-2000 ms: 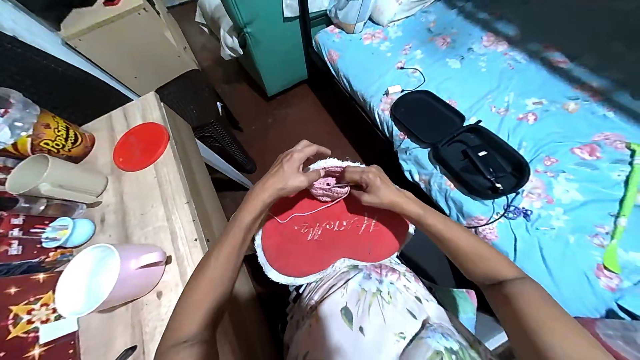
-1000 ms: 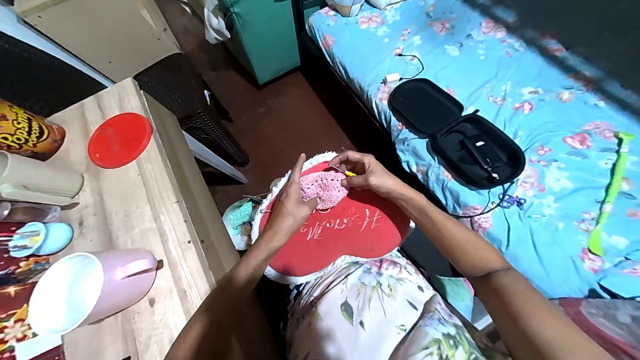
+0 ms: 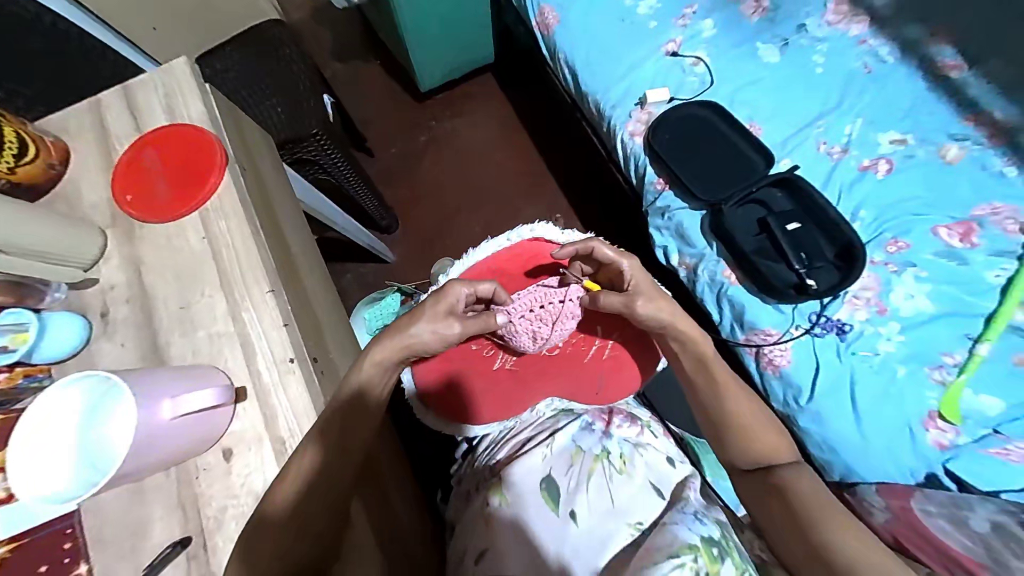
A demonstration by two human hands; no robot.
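Note:
A piece of pink crochet work [image 3: 538, 322] lies between my hands, over a red heart-shaped cushion [image 3: 512, 394] with a white fluffy edge and writing, which rests on my lap. My left hand [image 3: 448, 318] pinches the left edge of the crochet between thumb and fingers. At its upper right edge, my right hand [image 3: 620, 284] holds a crochet hook with a yellow handle [image 3: 590, 286], its metal shaft pointing up and left. A pink strand crosses the work.
On the wooden table [image 3: 264, 344] at left stand a pink pitcher [image 3: 180, 416], a red lid [image 3: 170, 172] and a beige mug [image 3: 56, 234]. An open black case [image 3: 788, 236] lies on the flowered bed at right. Turquoise yarn [image 3: 382, 312] sits beside the cushion.
Two seconds ago both hands were close together on the bunched work near the cushion's top. The crochet is now spread flatter and lower, with the yellow hook showing in my right hand.

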